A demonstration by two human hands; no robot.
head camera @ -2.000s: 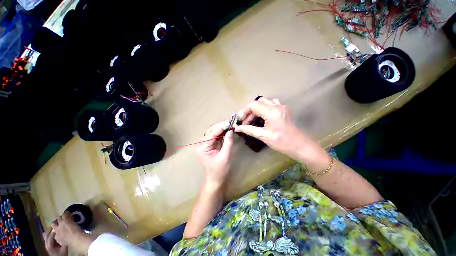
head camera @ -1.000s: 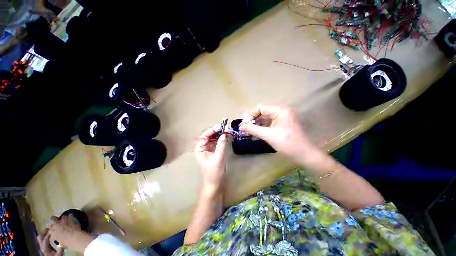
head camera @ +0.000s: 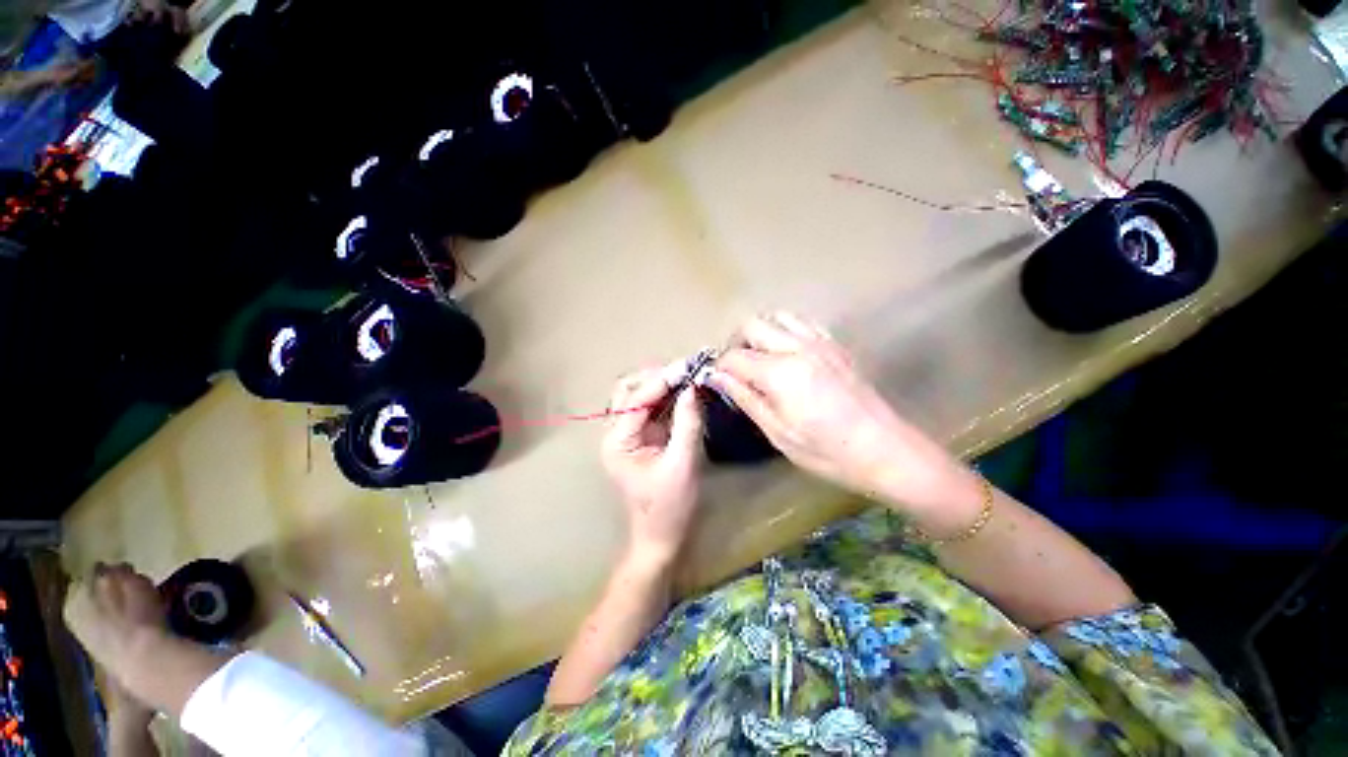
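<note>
My left hand pinches a small narrow circuit board between its fingertips. A thin red wire runs from it to the left. My right hand meets the board from the right, its fingertips closed at the board's end on a tiny pale piece that is too small to make out. A black cylindrical housing lies on the table under my right hand, mostly hidden by it.
More black housings stand at left, and one lies at right with wires. A tangled heap of wired boards is at upper right. A coworker's white sleeve, a housing and a thin tool are at lower left.
The housing was visible beside my right hand and is now mostly covered by it. My hands have come closer together at the board. The coworker's hand has moved off the lower-left housing.
</note>
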